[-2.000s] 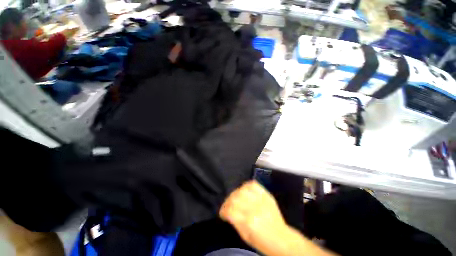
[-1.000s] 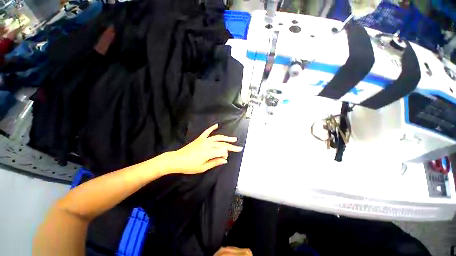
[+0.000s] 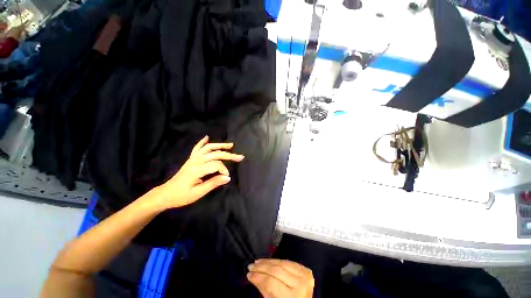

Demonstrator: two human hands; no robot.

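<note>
A large black garment [image 3: 174, 105] lies heaped left of the needle, its right edge running to the presser foot [image 3: 293, 116] and hanging over the table front. My left hand [image 3: 201, 173] rests on the black cloth, fingers spread, palm down, pinching nothing that I can see. My right hand [image 3: 282, 278] is at the bottom, below the table edge, fingers curled at the garment's edge with the cloth between thumb and fingers. A reddish-brown patch [image 3: 108, 35] shows on the heap at the upper left.
The white sewing machine [image 3: 372, 70] stands at the right, with two black strips [image 3: 434, 64] over its head. A brassy loop with a black strap [image 3: 407, 150] lies on its bed. A printed ruler [image 3: 372, 244] runs along the table front. A blue crate [image 3: 156, 272] is below.
My left hand has moved left across the cloth, away from the cloth's right edge. My right hand has come further into view at the bottom. The view has shifted closer to the machine.
</note>
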